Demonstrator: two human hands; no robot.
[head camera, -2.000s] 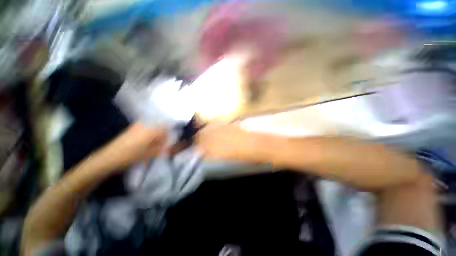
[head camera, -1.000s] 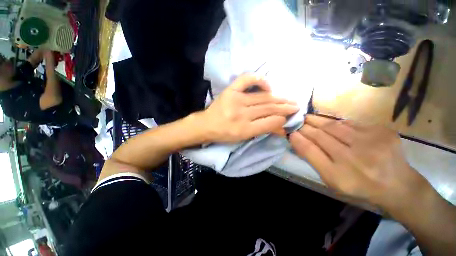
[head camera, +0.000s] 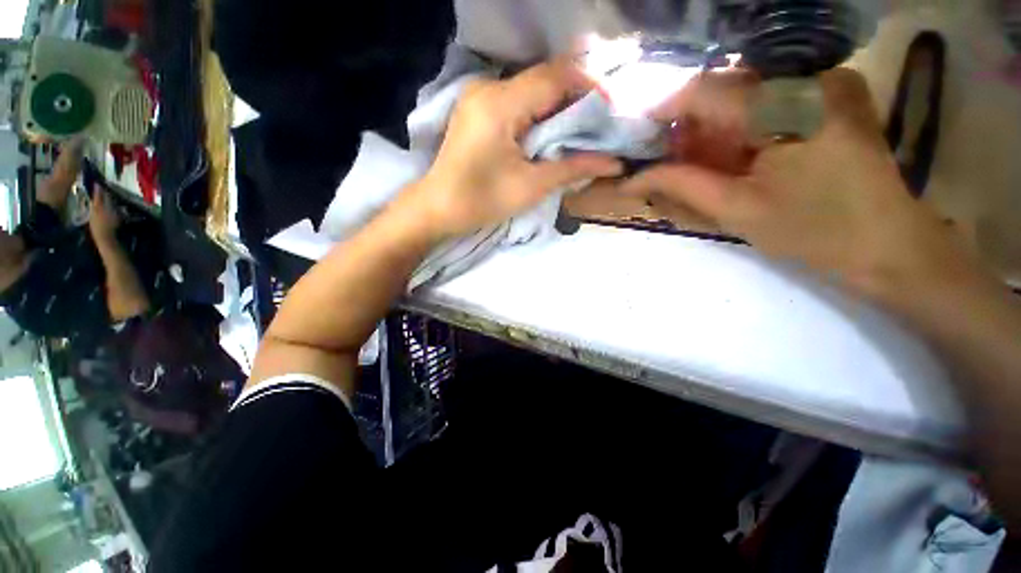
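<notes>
A pale bluish-grey fabric piece (head camera: 588, 129) is bunched near the bright lamp spot at the needle area. My left hand (head camera: 493, 157) is closed on it, thumb and fingers pinching its edge. My right hand (head camera: 784, 185) reaches in from the right with its thumb pointing at the fabric's dark edge; its fingers are blurred beside the pale cylinder, and I cannot tell whether they grip the cloth. A black fabric panel (head camera: 336, 78) lies left of my left hand over more pale cloth. The needle is lost in the glare.
Black thread snips (head camera: 918, 112) lie right of the round dark knob (head camera: 789, 34) and pale cylinder (head camera: 787, 109). The white table (head camera: 717, 302) has a worn front edge. A dark crate (head camera: 423, 369) stands below. Another person (head camera: 84, 263) works at far left by a machine with a green disc.
My left hand has moved up and left and holds the fabric bunched up. My right hand has moved up towards the needle area. The pale cloth has left the front of the table.
</notes>
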